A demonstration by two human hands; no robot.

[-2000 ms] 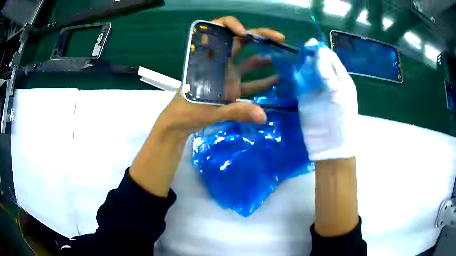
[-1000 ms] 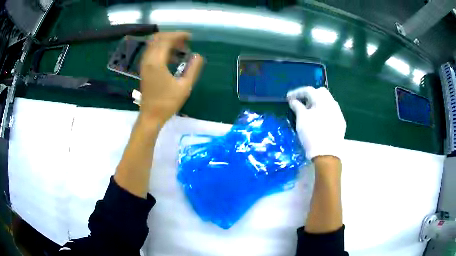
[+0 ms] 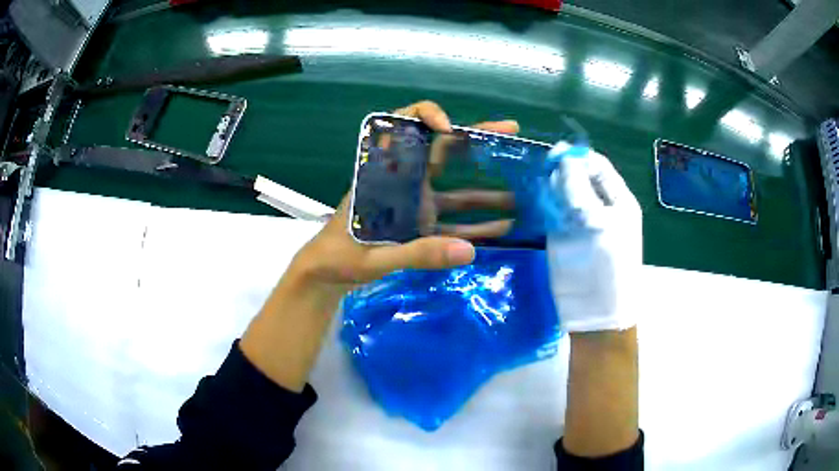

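Note:
My bare left hand holds a phone unit by its long edges, with the thumb on the near edge and fingers at the far edge. The unit has a pale rim and a dark face with small parts at its left end. My right hand, in a white glove, pinches blue protective film at the unit's right end. The film is partly lifted there and blurred; the glove hides that end. A crumpled pile of blue film lies below the unit on the white work sheet.
On the green belt, a blue-faced phone unit lies at right. An open phone middle frame lies at left between two dark guide bars; the nearer bar has a white end.
My left hand has let go of a frame at left and now holds the phone unit, lifted off the belt. My gloved hand now grips film. The blue-faced unit at far right has shifted left.

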